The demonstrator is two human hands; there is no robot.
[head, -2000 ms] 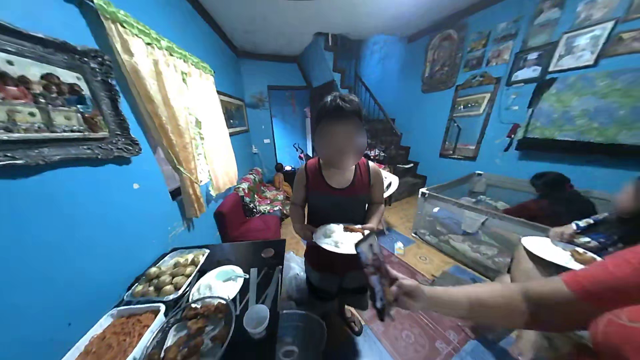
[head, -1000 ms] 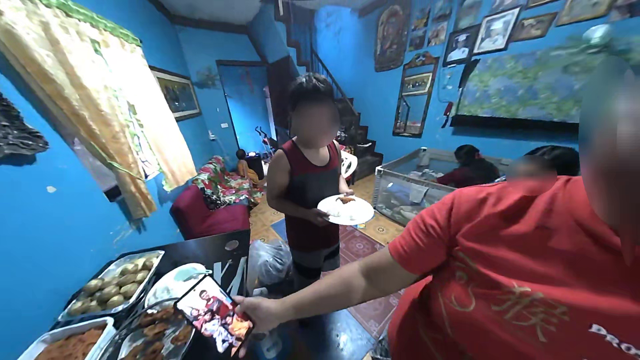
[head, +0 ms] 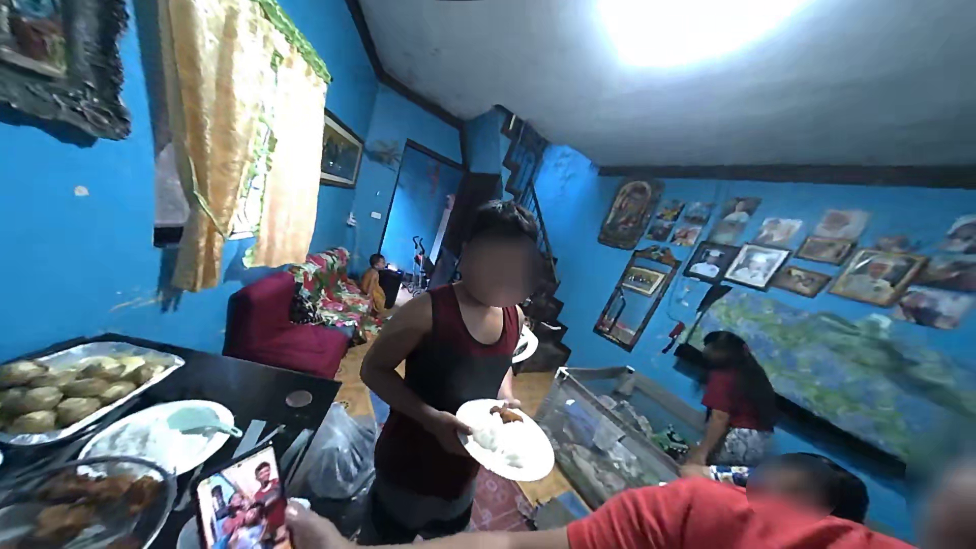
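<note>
Neither of my own hands is in view. Another person's hand [head: 313, 526], on an arm in a red sleeve [head: 656, 518] coming from the right, holds a smartphone [head: 242, 499] upright near the food table. Its screen shows a picture of people. A person in a dark red and black tank top [head: 457, 374] stands at centre, holding a white plate [head: 526, 450] with rice and a brown piece of food in both hands.
The black table [head: 305, 381] at left bears a foil-lined tray of round food [head: 164, 371], a white bowl [head: 114, 435] and a glass dish of browned food [head: 162, 488]. A plastic bag [head: 339, 457] is beside it. Behind are a maroon sofa [head: 267, 328], a glass tank [head: 560, 412] and another person [head: 732, 389].
The other person's hand has moved the phone left, from in front of the standing person to the food table. The view has shifted and tilted up, showing more ceiling.
</note>
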